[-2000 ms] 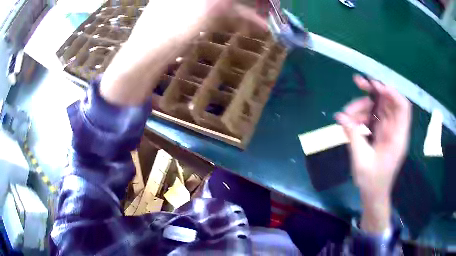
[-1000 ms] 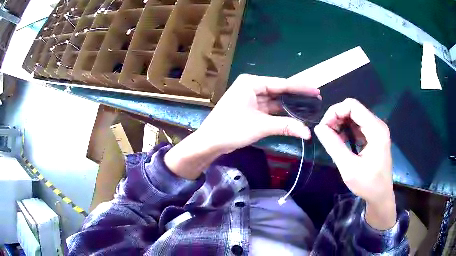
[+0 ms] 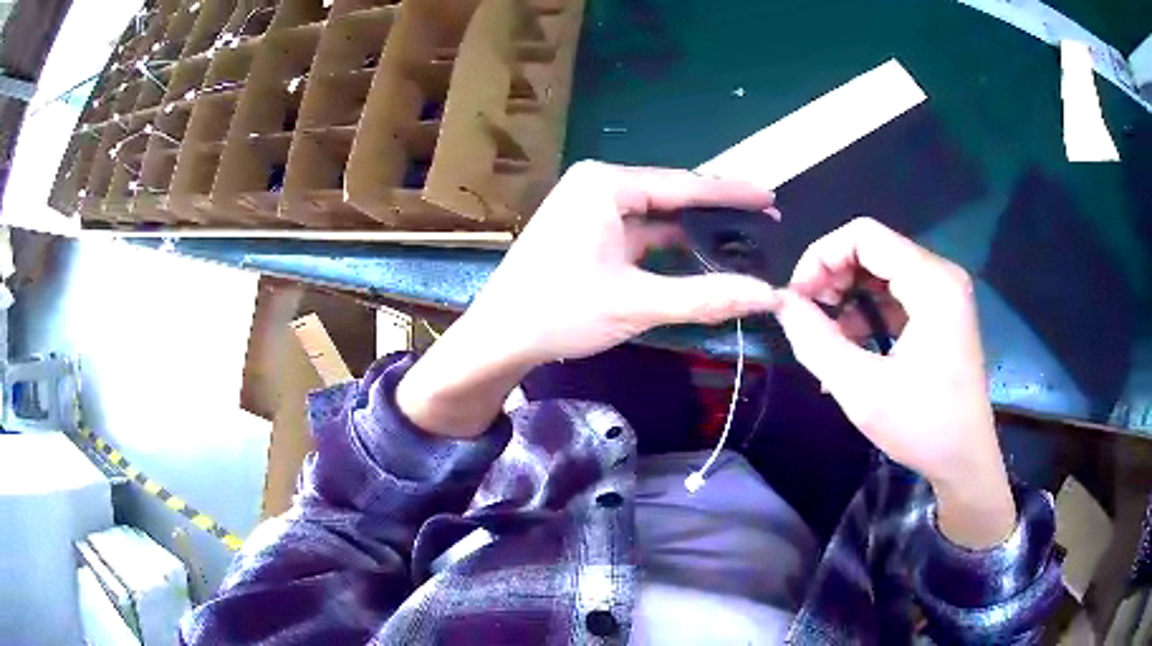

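My left hand (image 3: 581,278) is shut on a round black speaker driver (image 3: 729,237), gripped between thumb and fingers. A thin white lead wire (image 3: 738,391) hangs from it, with a small white connector plug (image 3: 695,482) at its end. My right hand (image 3: 884,331) meets my left thumb tip at the speaker's near edge. A thin black strip (image 3: 872,322) shows curled inside my right fingers. The black strip sheet (image 3: 872,189) lies on the green bench behind the hands, with its white backing band (image 3: 834,126) along one edge.
A brown partitioned carton (image 3: 291,235) with pale wires stands at the upper left. A second black sheet (image 3: 1055,303) and a white paper scrap (image 3: 1084,107) lie at the right. Cardboard pieces (image 3: 322,351) are below the bench edge, with white boxes (image 3: 133,581) lower left.
My left hand came down from the carton and now holds the speaker in front of me. My right hand moved in from the sheet, and its fingertips have now closed up to the left thumb.
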